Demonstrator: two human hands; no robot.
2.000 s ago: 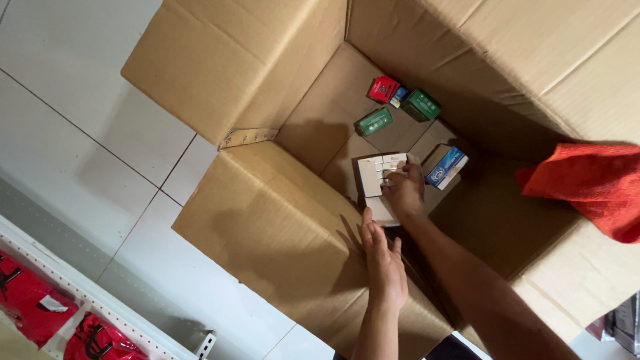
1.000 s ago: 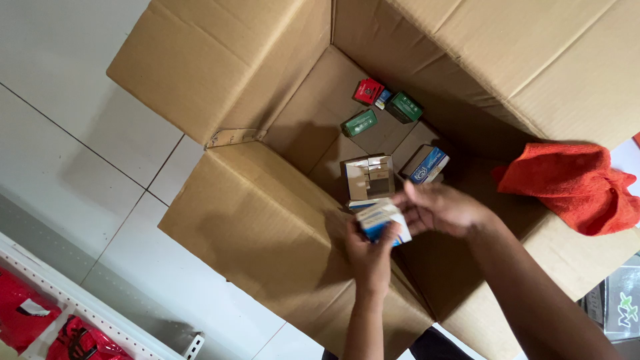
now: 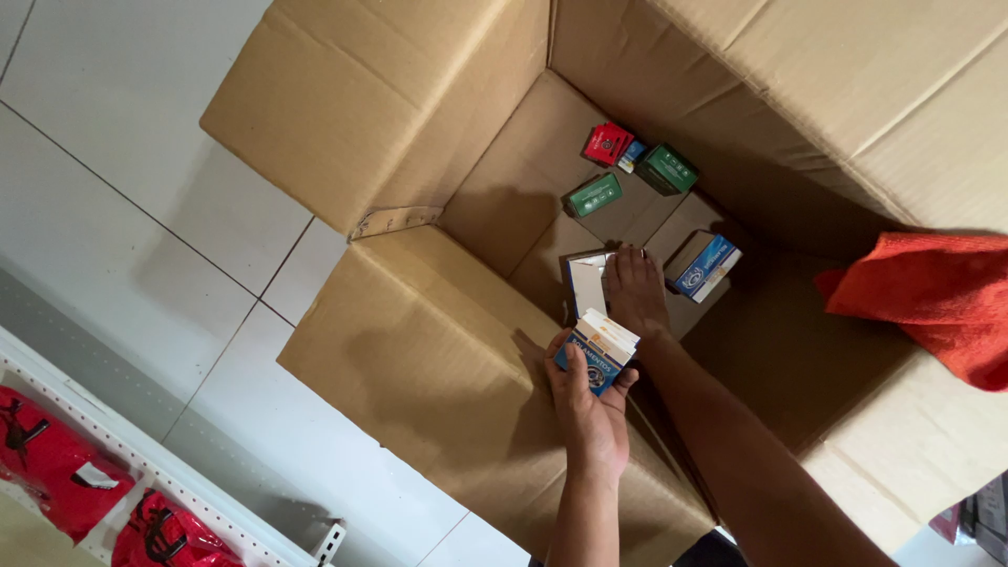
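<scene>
My left hand (image 3: pixel 587 402) holds several small blue and white bearing boxes (image 3: pixel 600 352) over the edge of a large cardboard box (image 3: pixel 472 331). Down inside, my right hand (image 3: pixel 636 291) reaches into an open white carton (image 3: pixel 587 287); its fingertips are partly hidden, and whether they grip anything cannot be told. Right of that hand lies a blue and white box (image 3: pixel 703 266) on the cardboard floor. Farther up are two green boxes (image 3: pixel 594 195), (image 3: pixel 667 168), some red boxes (image 3: pixel 609 144) and a small blue one (image 3: pixel 631 156).
A red cloth (image 3: pixel 929 299) hangs over the large box's right edge. Open flaps (image 3: pixel 315 102) spread over the white tiled floor (image 3: pixel 118 236). A white perforated metal shelf (image 3: pixel 157 472) with red items in clear plastic (image 3: pixel 55 445) stands at the lower left.
My right hand has moved from beside my left hand back into the open carton. My left hand, empty at the carton two seconds ago, now holds boxes.
</scene>
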